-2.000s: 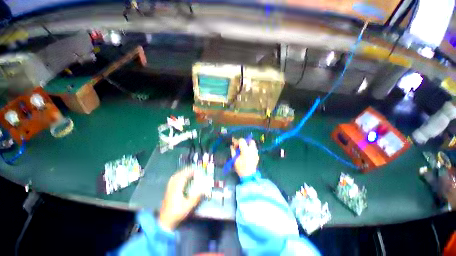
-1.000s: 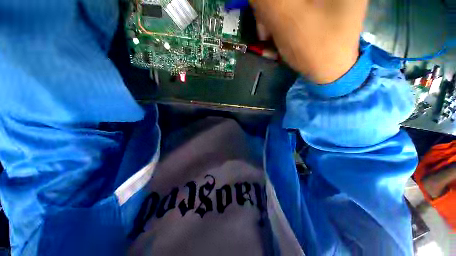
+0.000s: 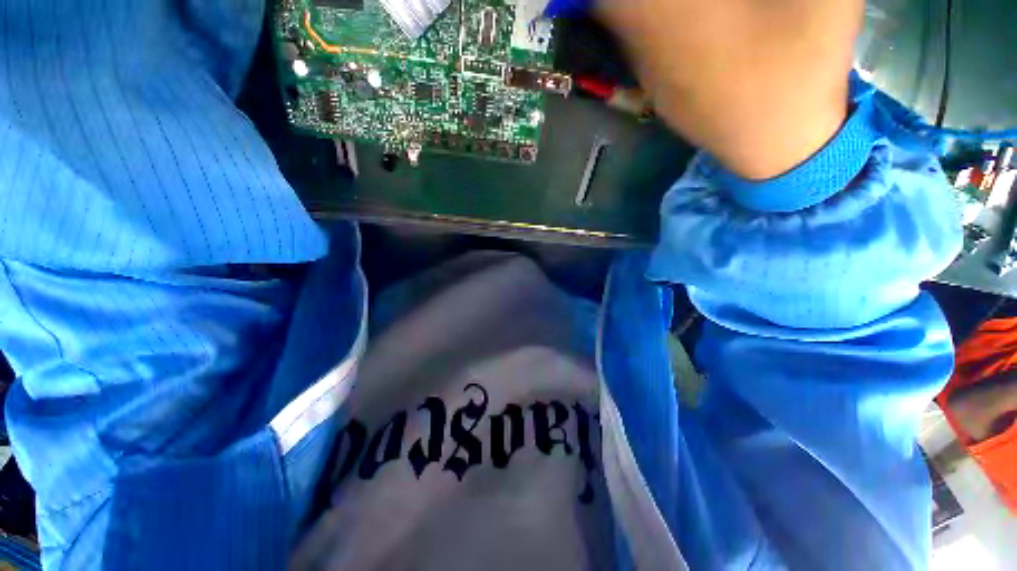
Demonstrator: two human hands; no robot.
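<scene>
A green circuit board point(image 3: 424, 89) lies at the top of the head view, cut off by the upper edge, with a silver finned part point(image 3: 415, 13) on it. My right hand point(image 3: 742, 78) is at the top, right of the board; its fingers are cut off by the edge. A bit of a blue thing point(image 3: 569, 7) shows at its fingers, too little to tell how it is held. A blue band point(image 3: 820, 167) is round my right wrist. My left hand is out of the picture; only its blue sleeve point(image 3: 123, 145) shows.
The dark bench edge point(image 3: 480, 229) runs just in front of my body. A red and black lead point(image 3: 608, 92) lies right of the board. Part of another board point(image 3: 987, 184) is at the far right. A person's orange sleeve point(image 3: 987, 385) shows at the right edge.
Since two seconds ago the view has tipped down to my lap, and my left hand has left the picture. Since one second ago my right hand and wrist have shifted slightly right.
</scene>
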